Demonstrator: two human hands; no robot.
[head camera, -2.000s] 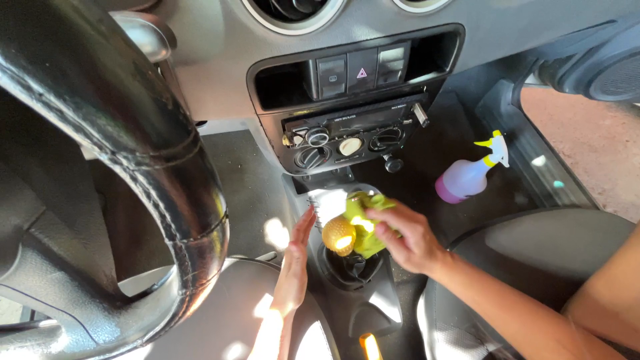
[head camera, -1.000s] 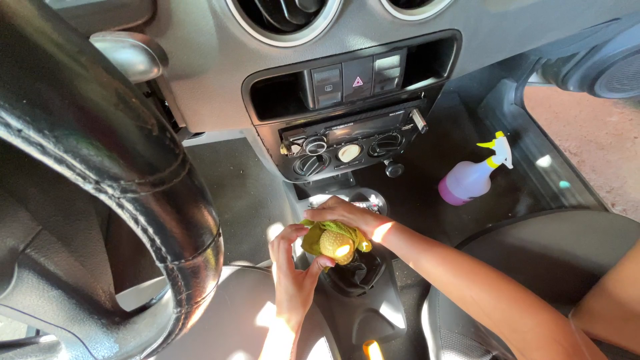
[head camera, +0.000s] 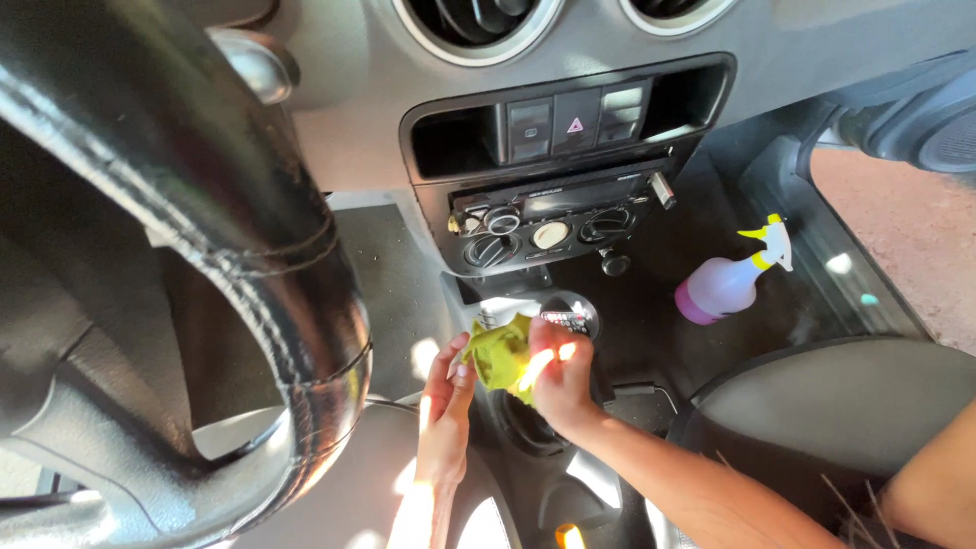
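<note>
A yellow-green cloth (head camera: 499, 357) is bunched above the gear lever's base on the centre console. My right hand (head camera: 560, 374) is closed on its right side. At its left edge, the fingertips of my left hand (head camera: 448, 400) touch or pinch it; a small pale piece shows between them, too unclear to name. The round yellow knob is hidden, probably by the cloth or my right hand. Below lies the dark gear lever boot (head camera: 534, 427). A small remote control (head camera: 566, 320) rests in the round console recess just beyond my right hand.
The leather steering wheel (head camera: 305, 305) fills the left. Ahead are the car radio (head camera: 564, 194) and heater knobs (head camera: 492, 249). A spray bottle with pink liquid (head camera: 717, 290) stands on the passenger footwell floor, beside the passenger seat (head camera: 823, 412).
The round yellow knob, visible in both earlier frames, is now out of sight. My left hand has shifted left from around the cloth to its edge, and my right hand is now closed into a fist.
</note>
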